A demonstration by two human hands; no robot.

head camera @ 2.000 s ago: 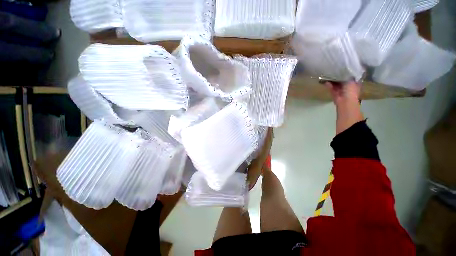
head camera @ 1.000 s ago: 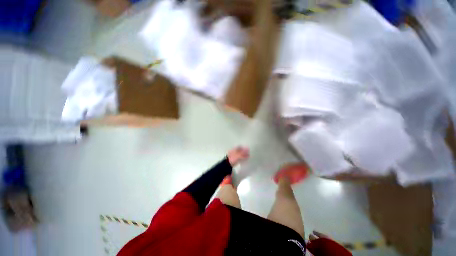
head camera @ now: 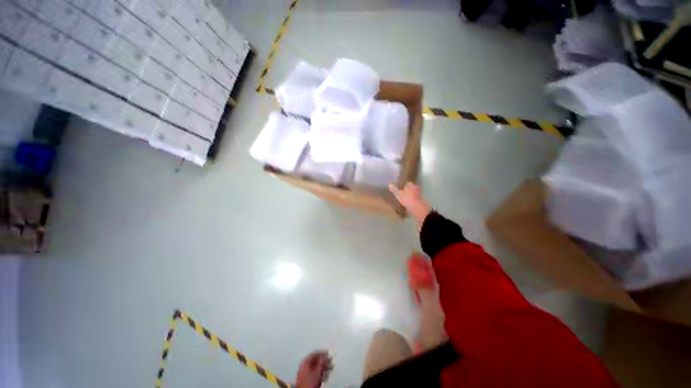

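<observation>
An open brown corrugated carton [head camera: 345,198] stands on the floor in front of me, heaped with white inflated air-column bags [head camera: 337,136]. My right hand [head camera: 411,198], bare below a black cuff and red sleeve, is at the carton's near right corner, with its thumb over the rim and its fingers partly hidden. My left hand [head camera: 313,369] is low at the bottom edge, small, blurred and partly cut off. It is away from the carton, with nothing visible in it and its fingers loosely apart.
Another carton [head camera: 572,235] with large air-column bags [head camera: 606,174] stands at the right. A tall stack of white cartons [head camera: 129,68] stands at the upper left. Yellow-black tape [head camera: 492,119] marks the floor. A blue tote [head camera: 34,155] is at the far left.
The view has turned, and a bag-filled carton is now centred in front of me. My right hand has reached forward to its corner. My left hand has dropped back to the bottom edge.
</observation>
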